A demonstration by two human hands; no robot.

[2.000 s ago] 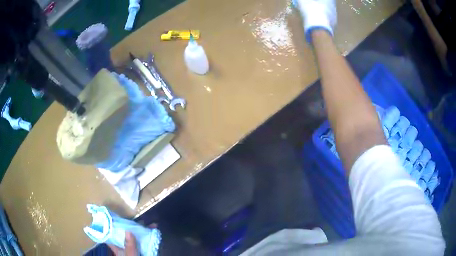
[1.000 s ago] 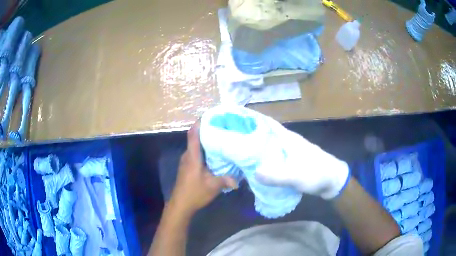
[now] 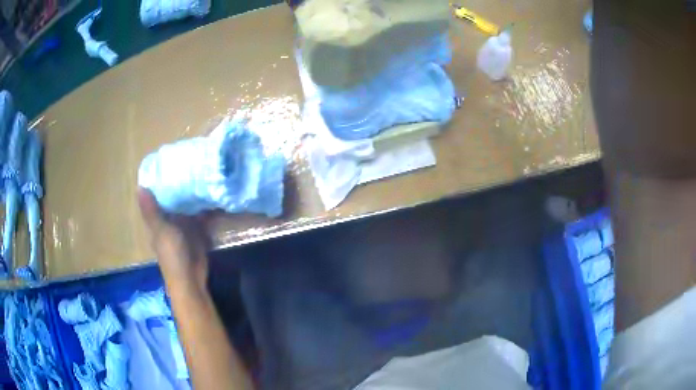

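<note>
A light-blue hollow body part (image 3: 187,174) with a ruffled band lies sideways over the left part of the table. My bare left hand (image 3: 174,232) is at its lower left end and holds it; most fingers are hidden behind the part. My right forearm (image 3: 649,206) rises large and blurred at the right edge, with the hand out of the picture. Another blue part (image 3: 389,103) sits between the cream upper press block (image 3: 359,46) and the beige lower fixture (image 3: 404,137).
A white cloth (image 3: 333,174) lies beside the fixture. A white bottle (image 3: 496,57) and yellow cutter (image 3: 477,19) lie right of it. Slender leg assemblies (image 3: 30,194) line the left table edge. Blue bins with parts stand below, left (image 3: 187,373) and right (image 3: 568,305).
The body part has moved from between both hands to the left over the table, with my left hand. My gloved right hand has let go and left the picture; its forearm is raised at the right.
</note>
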